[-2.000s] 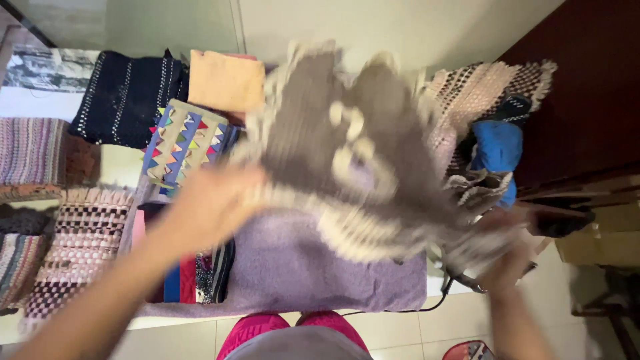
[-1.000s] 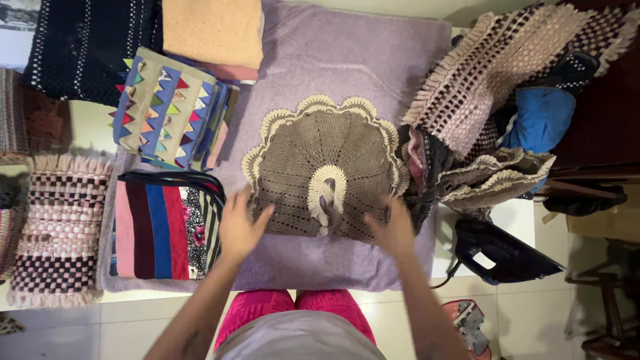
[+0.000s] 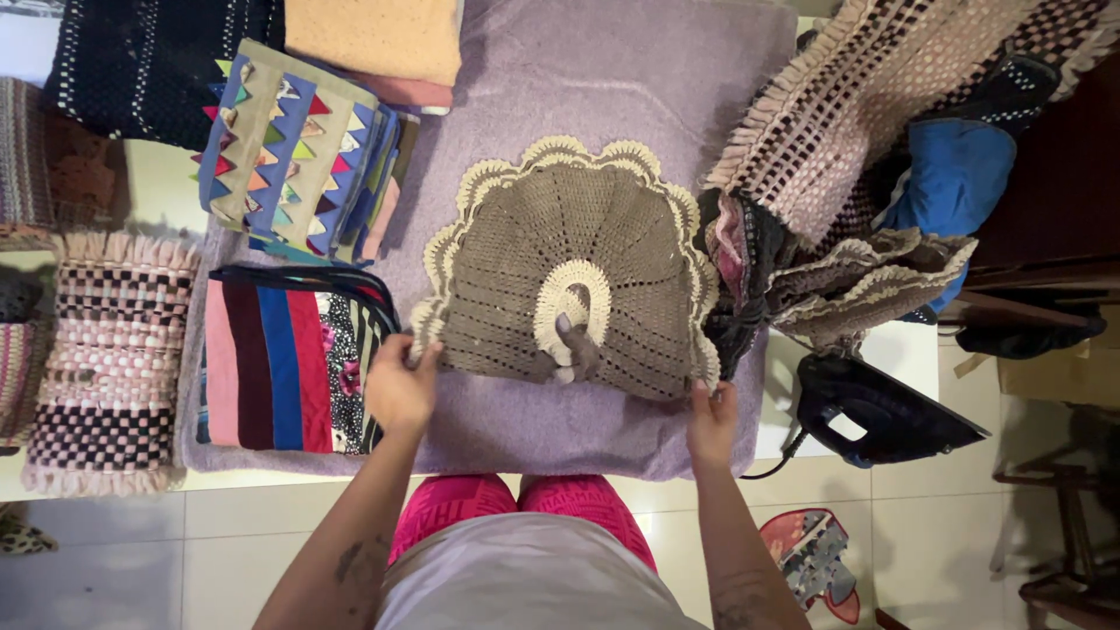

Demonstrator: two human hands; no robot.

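A brown crocheted piece with a cream scalloped border lies folded on a lilac towel, its curved edge facing away from me. Near its straight edge is a cream crocheted ring with a small grey-brown part in the middle. My left hand pinches the border at the lower left corner. At the lower right corner, my right hand grips the border between thumb and fingers.
Striped folded fabric, a stack with colourful triangles and a woven fringed mat lie left. To the right are a black clothes iron, a crumpled crocheted piece and a blue cloth.
Two seconds ago the crocheted piece was held up in the air; then it lay on the towel with my hands open beside it. Now both hands have taken hold of its lower corners.
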